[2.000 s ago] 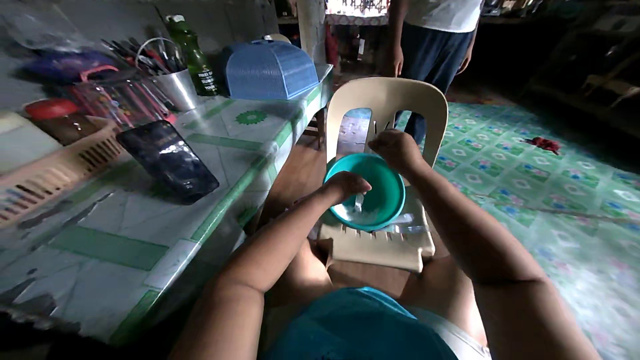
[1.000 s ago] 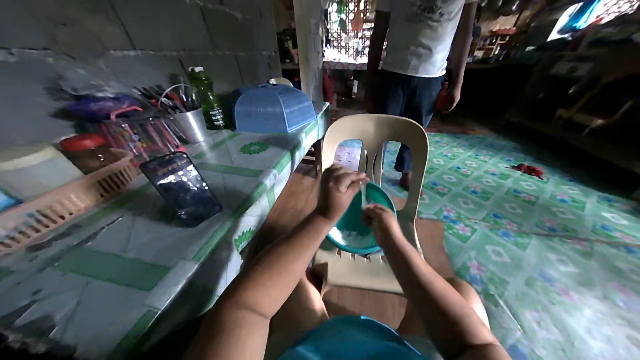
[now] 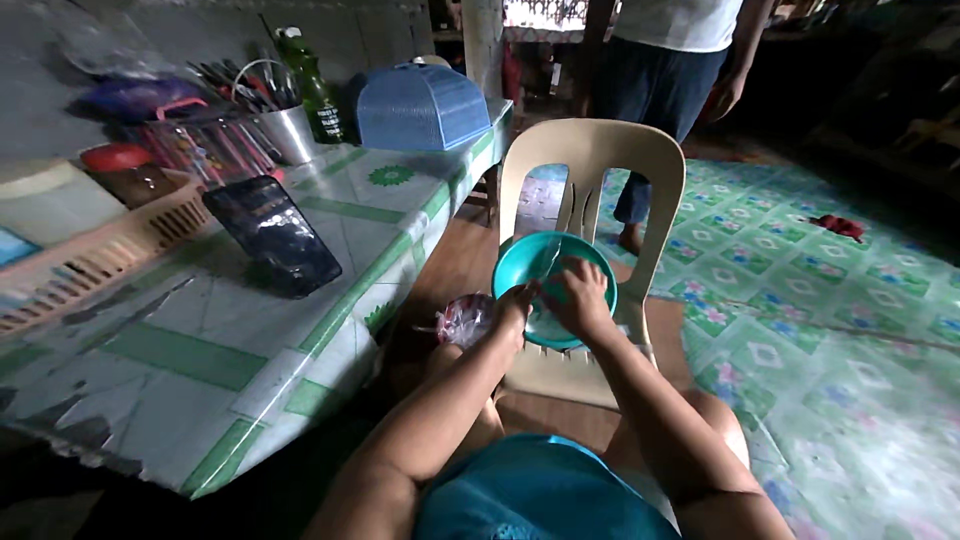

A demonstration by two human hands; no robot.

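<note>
A teal plastic bowl (image 3: 517, 259) rests on the seat of a beige plastic chair (image 3: 592, 131) in front of me. My left hand (image 3: 516, 307) is at the bowl's left side, its fingers closed around a small clear plastic bag (image 3: 553, 256) whose thin end rises over the bowl. Over the bowl's right half is my right hand (image 3: 581, 296), fingers bent and close to the bag; whether they grip it cannot be told. The bowl's contents are mostly hidden by my hands. Beside the bowl, low on the left, is a red container with clear plastic wrap (image 3: 465, 321).
The table (image 3: 360, 270) on the left carries a phone (image 3: 274, 234), a pink basket (image 3: 97, 259), a metal utensil holder (image 3: 289, 135), a green bottle (image 3: 311, 90) and a blue mesh food cover (image 3: 424, 105). A person (image 3: 660, 82) stands behind the chair. A red cloth (image 3: 838, 225) lies on the floor.
My hands were apart two seconds ago, the right raised by the bowl's far right rim. A second ago the left was higher, over the bowl; it is now lower, at the bowl's left side.
</note>
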